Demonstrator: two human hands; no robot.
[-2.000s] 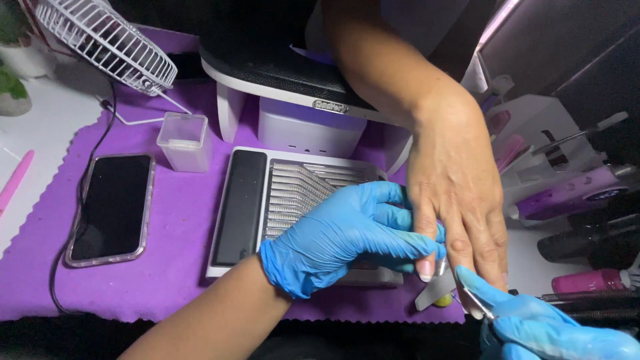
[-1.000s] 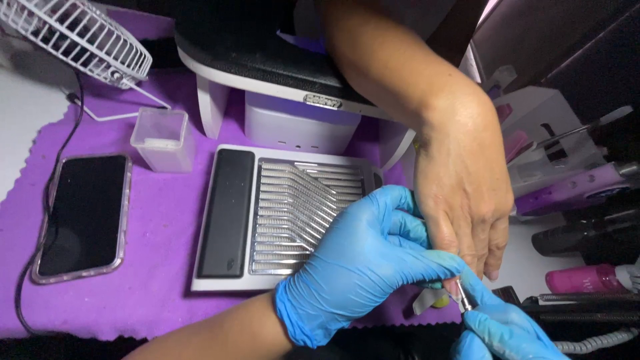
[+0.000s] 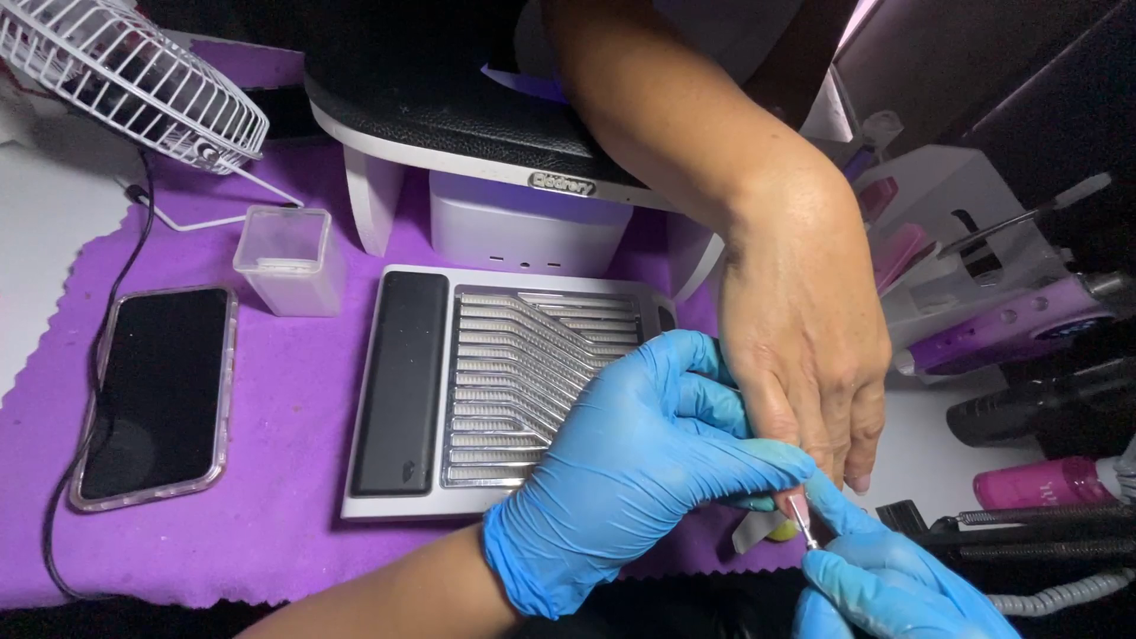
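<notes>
My left hand [image 3: 639,453], in a blue disposable glove, grips a finger of another person's bare hand [image 3: 808,346], which hangs palm down from a padded black armrest [image 3: 461,124]. In my right hand [image 3: 887,577], gloved alike, is a slim metal manicure tool [image 3: 802,522]. Its tip lies at the nail of the gripped finger; the exact shape of the tip cannot be told. My right forefinger rests close beside that finger. Beneath and left of my left hand is a white nail dust collector [image 3: 532,382] with a slatted metal grille.
A phone [image 3: 160,390] and black cable lie on the purple cloth [image 3: 293,497], near a lidded plastic container [image 3: 293,257] and a white wire fan [image 3: 151,89]. A white box [image 3: 524,222] stands under the armrest. At right are a purple nail drill handpiece [image 3: 1003,328] and a pink bottle [image 3: 1038,484].
The other person's fingers were spread over my left hand's fingertips; now my left hand pinches a different-looking finger position, lower down. My right hand has moved in closer with the metal tool.
</notes>
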